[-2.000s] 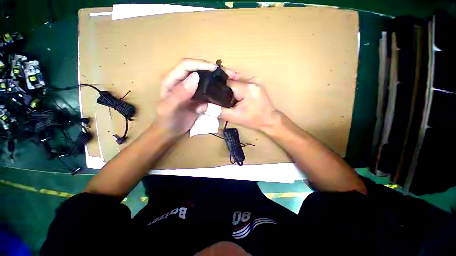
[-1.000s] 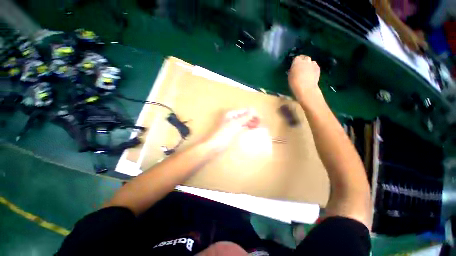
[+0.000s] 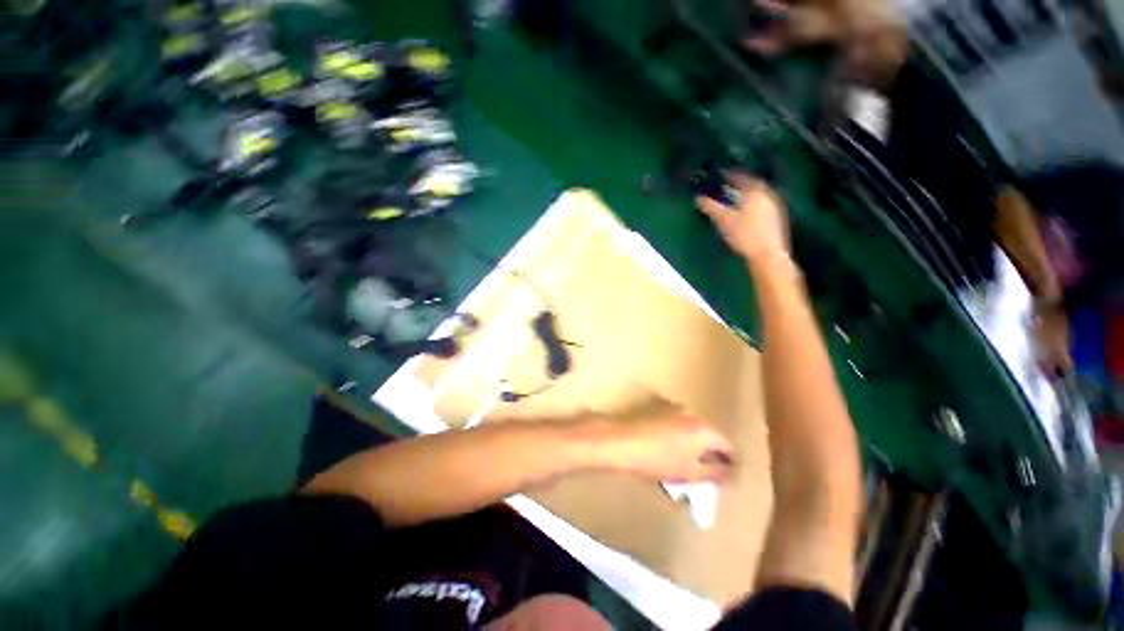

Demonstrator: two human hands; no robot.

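Note:
The picture is blurred by motion. My left hand is low over the tan cardboard, its fingers curled. A small white piece sticks out just below it; whether the hand grips it is unclear. My right hand is stretched forward beyond the cardboard's far edge, its fingers at a small dark thing that is too blurred to name. A black bundled cord lies on the left part of the cardboard.
A pile of boards with yellow and white parts and tangled black cords lies at upper left. Another person is at upper right, beyond a dark rail. Upright dark and brown layers stand at lower right.
My hands held a black adapter block together two seconds ago; they are now apart. My right hand has reached forward, my left has moved right across the cardboard. The view has turned.

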